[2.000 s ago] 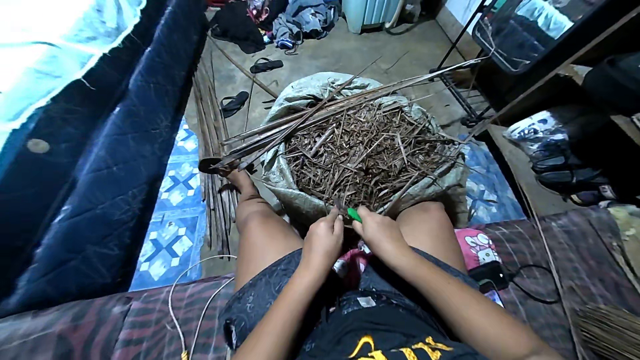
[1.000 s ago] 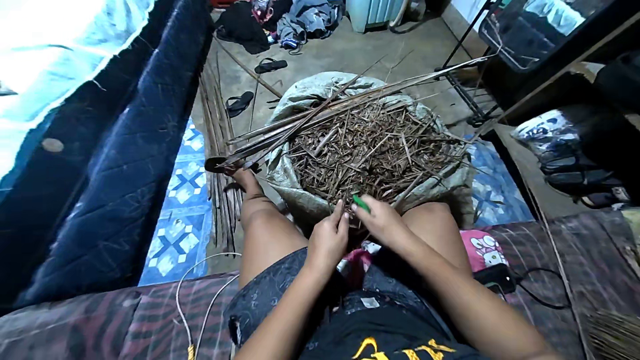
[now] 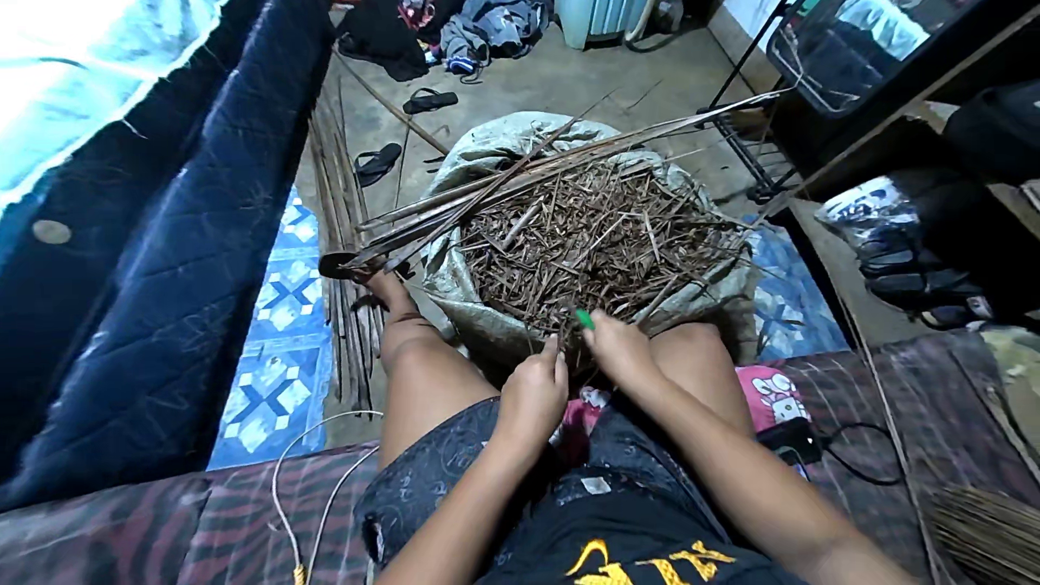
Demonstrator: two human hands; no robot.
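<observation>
A large woven sack (image 3: 479,321) full of brown chopped leaf strips (image 3: 601,236) stands between my knees. Over its near rim, my right hand (image 3: 619,348) is closed around a small tool with a green handle (image 3: 584,318); its blade is too blurred to make out. Just left of it, my left hand (image 3: 536,386) has its fingers closed and the thumb up; whether it pinches a thin strip cannot be told. Several long dried palm leaf strips (image 3: 528,172) lie across the far left part of the sack, their near ends by my slippered foot (image 3: 357,264).
More long strips (image 3: 345,244) lie on the floor at left, beside a blue mattress (image 3: 154,244). Black slippers (image 3: 378,162) and clothes (image 3: 496,28) lie beyond. At right are a wooden shelf (image 3: 841,284), a phone (image 3: 788,441) and a bundle of thin sticks (image 3: 987,524).
My two hands, close together two seconds ago, are now slightly farther apart. The green handle stays in my right hand.
</observation>
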